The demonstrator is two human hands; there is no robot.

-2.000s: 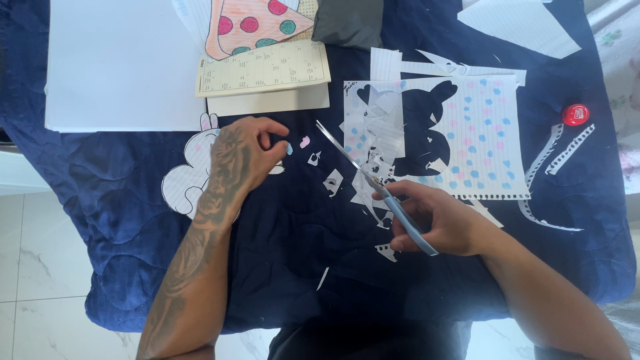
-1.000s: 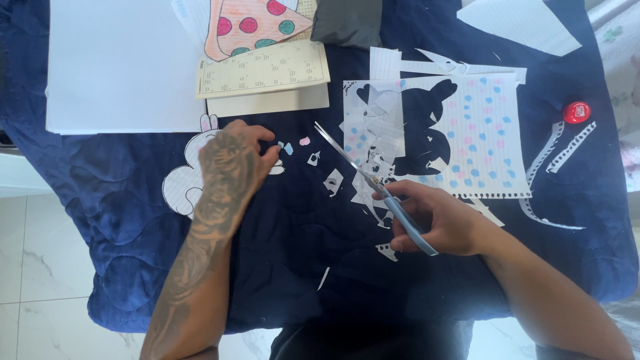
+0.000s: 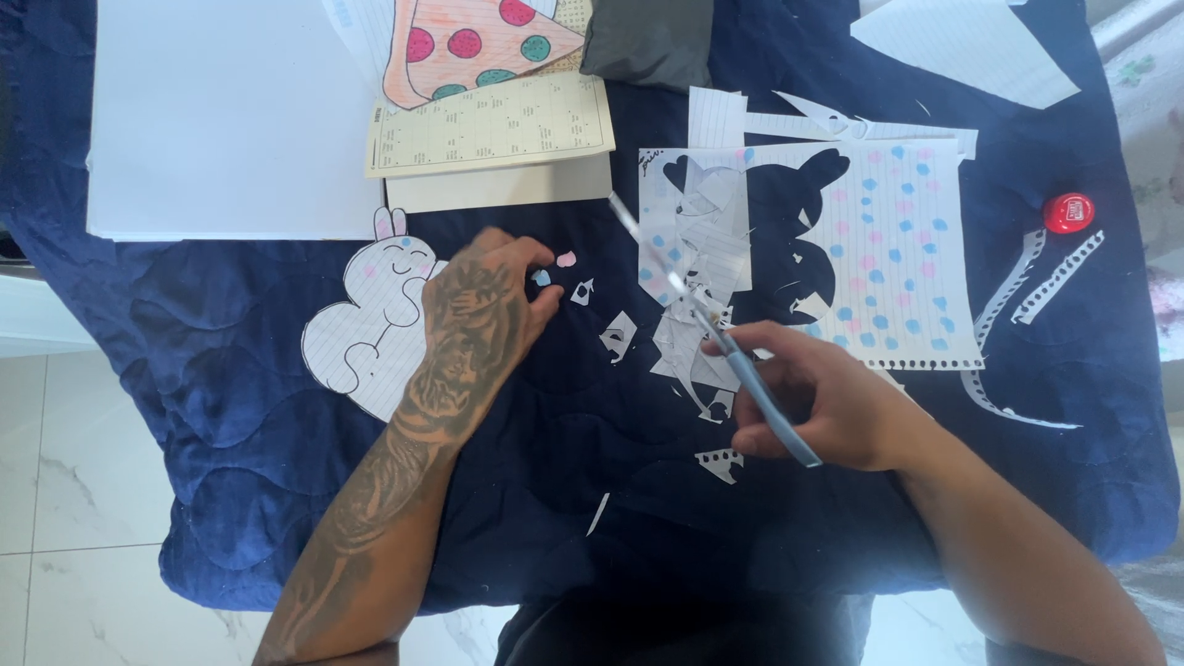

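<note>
My left hand (image 3: 504, 282) hovers or rests over the right edge of a bunny cut from lined paper (image 3: 356, 314), hiding part of it. Its thumb and forefinger are apart, close to a small blue paper piece (image 3: 542, 277); whether they touch it is unclear. Just right of that lies a small pink paper piece (image 3: 566, 260). My right hand (image 3: 805, 393) holds scissors with blue-grey handles (image 3: 763, 402), their blades pointing up and left over paper scraps (image 3: 698, 342). Beneath the blades is a dotted lined sheet (image 3: 911, 250) with a cut-out shape in it.
A blue quilted cover (image 3: 518, 518) lies under everything. At the upper left are large white sheets (image 3: 231, 120), a cream printed paper (image 3: 490, 125) and a coloured pizza-slice drawing (image 3: 481, 42). A dark pouch (image 3: 647, 42), a red round object (image 3: 1068, 213) and torn perforated strips (image 3: 1059, 277) lie about.
My left hand has moved from just above the small blue piece, a little left and down, with the fingers now beside it. My right hand and the scissors have stayed nearly still.
</note>
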